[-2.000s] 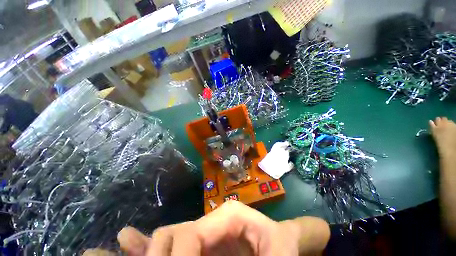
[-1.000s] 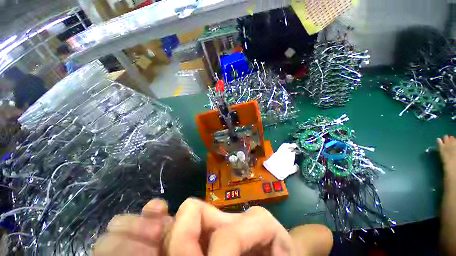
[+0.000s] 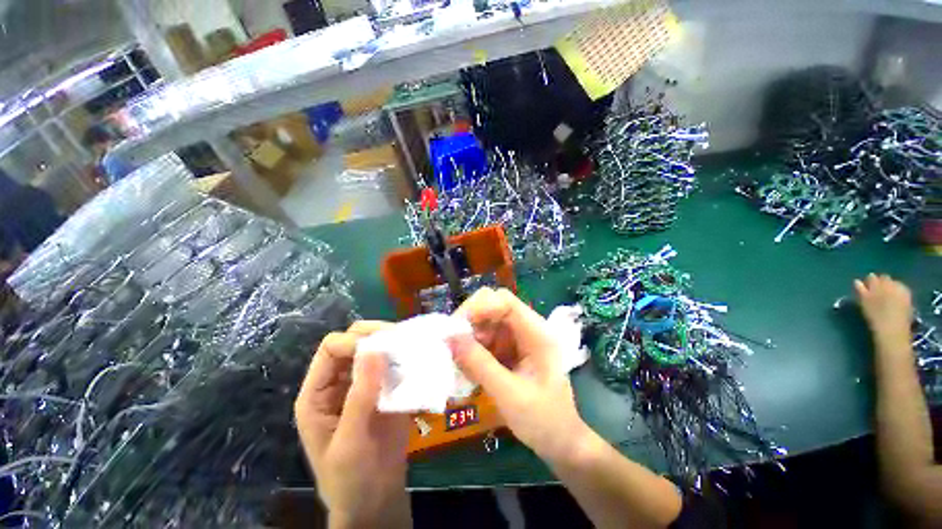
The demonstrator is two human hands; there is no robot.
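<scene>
A small white crumpled piece (image 3: 415,364), cloth-like or tissue-like, is held up between both hands in front of the test fixture. My left hand (image 3: 356,418) pinches its left side with thumb and fingers. My right hand (image 3: 516,374) pinches its right side. Both hands are bare. The orange test fixture (image 3: 413,271) stands behind them, its red-tipped lever (image 3: 430,200) upright. The hands and the white piece hide its middle and its switches. The red digits of the panel meter (image 3: 461,416) glow below the hands. A white glove (image 3: 568,336) lies beside the fixture, partly behind my right hand.
A pile of green ring boards (image 3: 618,356) with dark wires and a blue band (image 3: 657,310) lies right of the fixture. A large layered stack (image 3: 207,279) stands left. Wired stacks (image 3: 646,165) stand behind. Another person's hand (image 3: 885,305) rests on the green bench at right.
Both hands have risen from the bottom edge to in front of the fixture. The white piece now shows between them. The view has shifted slightly.
</scene>
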